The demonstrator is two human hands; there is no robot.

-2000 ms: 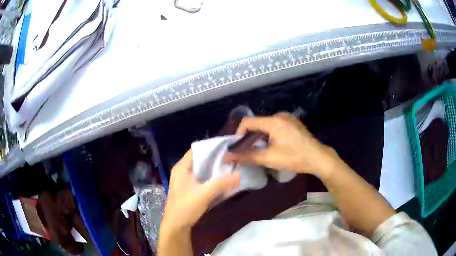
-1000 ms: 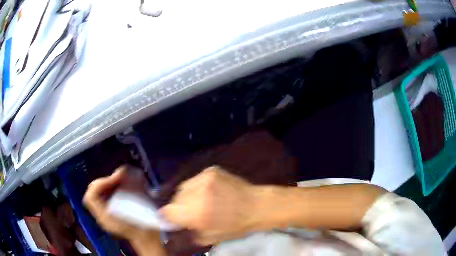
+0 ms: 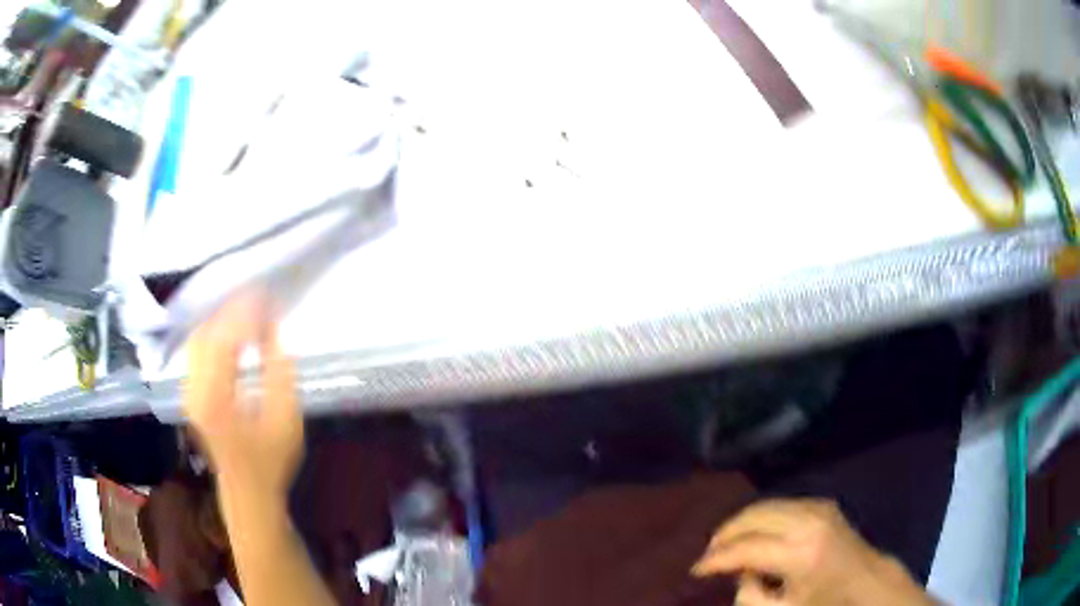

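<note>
A loose stack of white pieces with thin dark edges [image 3: 284,231] lies on the left of the white table. My left hand [image 3: 243,385] is blurred at the table's front edge, its fingertips at the lower end of the stack. Its fingers look apart and I see nothing held in it. My right hand [image 3: 811,550] is low at the right, over the dark cloth on the lap, with loosely curled fingers and nothing visible in it. Brown cloth [image 3: 628,539] lies on the lap between the hands.
Yellow and green scissor handles [image 3: 977,154] lie at the table's right. A brown strip [image 3: 758,65] lies at the back. A numbered ruler strip [image 3: 663,343] follows the front edge. A teal basket [image 3: 1016,497] is cut off at right; a blue crate [image 3: 47,503] is lower left.
My hands have moved apart: the left up to the stack, the right to the lower right. The white piece between them is no longer seen there. The view has shifted, showing more of the table.
</note>
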